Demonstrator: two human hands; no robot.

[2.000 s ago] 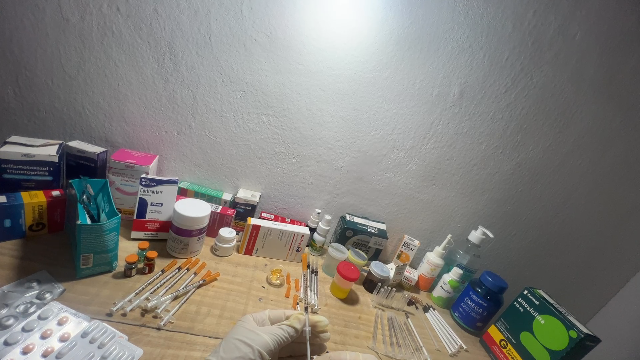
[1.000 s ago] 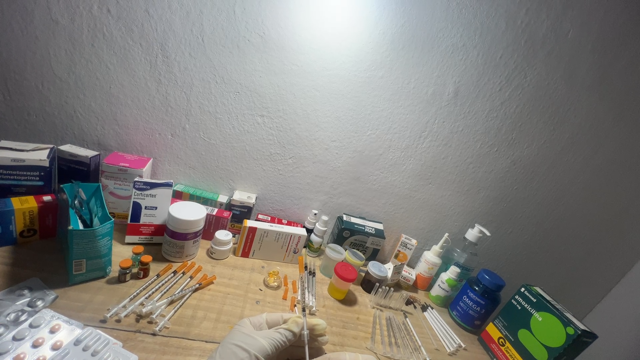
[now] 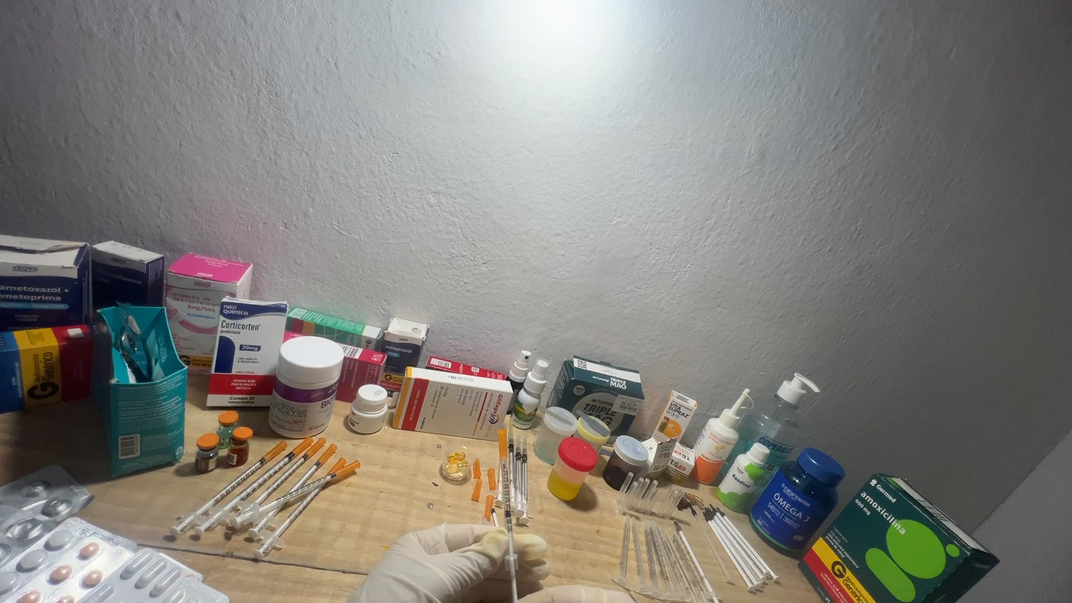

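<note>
Both hands wear pale latex gloves. My left hand [image 3: 456,563], at the bottom centre, is closed on a thin syringe [image 3: 507,502] with an orange cap, held upright. My right hand [image 3: 578,595] shows only a strip of glove at the bottom edge, close to the syringe's lower end; its fingers are mostly out of view. Beyond the fingers lie uncapped syringes [image 3: 521,481] and several loose orange caps [image 3: 491,480]. Capped syringes [image 3: 268,494] lie in a fanned pile farther left. A small clear dish of yellow capsules [image 3: 456,466] sits left of the loose caps.
Medicine boxes [image 3: 456,404], a white jar [image 3: 308,389] and small vials [image 3: 239,448] stand toward the wall. Blister packs [image 3: 63,557] lie at the left. A red-lidded specimen cup [image 3: 574,469], glass tubes [image 3: 657,557], a blue bottle [image 3: 794,502] and a green box [image 3: 900,540] are at the right.
</note>
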